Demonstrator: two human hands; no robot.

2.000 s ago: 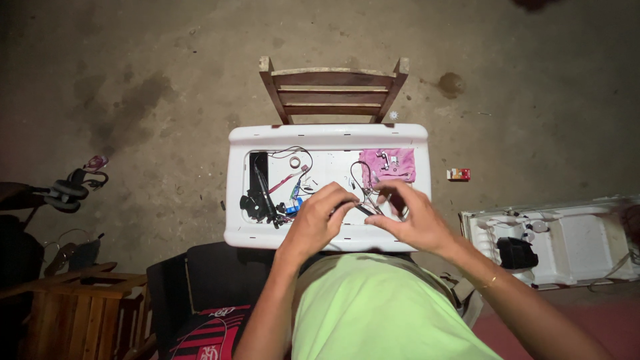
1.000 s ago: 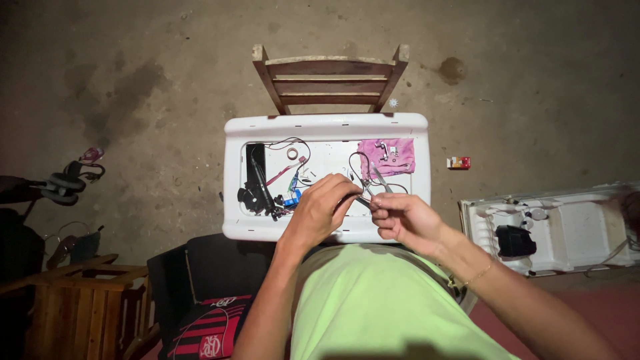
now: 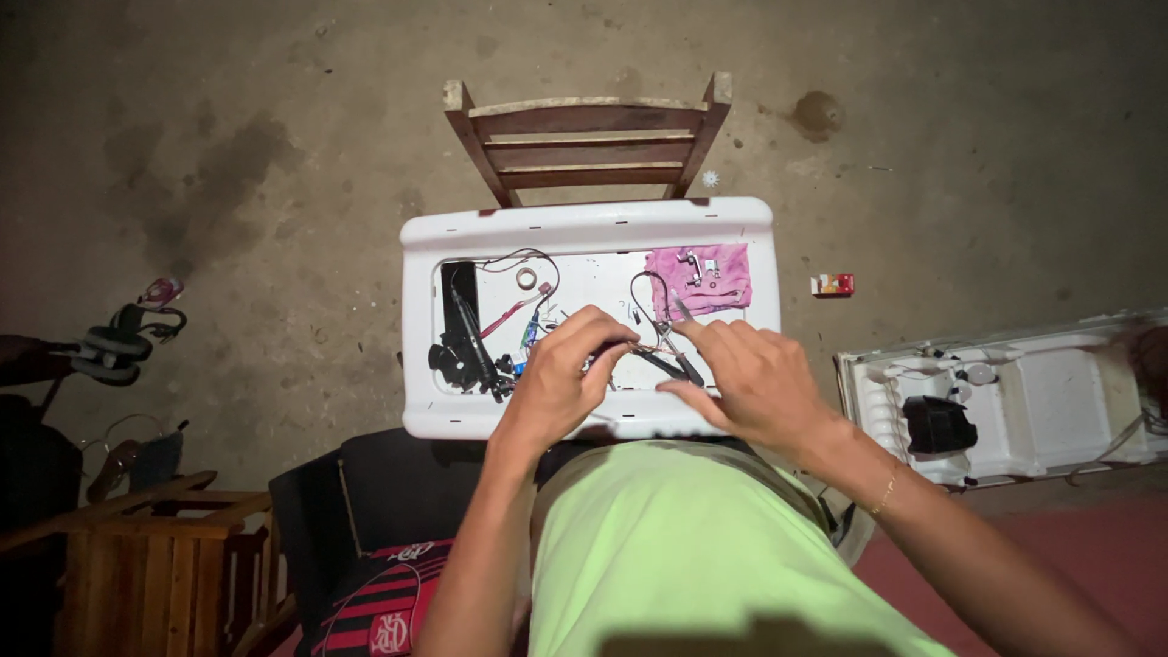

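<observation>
My left hand (image 3: 575, 370) pinches thin copper-coloured wires (image 3: 652, 348) between thumb and fingers over the white plastic tray (image 3: 589, 219). To their right, my right hand (image 3: 744, 379) has its thumb apart from the fingers, with a slim metal tool (image 3: 681, 305) poking out past the fingertips; how it is held is partly hidden. Black-handled pliers or cutters (image 3: 686, 365) lie between and below the hands. Left of my left hand are a small circuit board (image 3: 532, 328), a black soldering iron or pen-like tool (image 3: 473, 333), a tape roll (image 3: 526, 278) and black parts (image 3: 450, 363).
A pink cloth (image 3: 703, 283) with small metal parts lies at the tray's upper right. Behind the tray stands a wooden chair (image 3: 593, 119). A red-and-white box (image 3: 832, 286) is on the floor, near a white moulded panel (image 3: 995, 411) at right.
My right hand has moved away from my left and spread its thumb; one second ago the two hands were close together. My left hand stays over the tray.
</observation>
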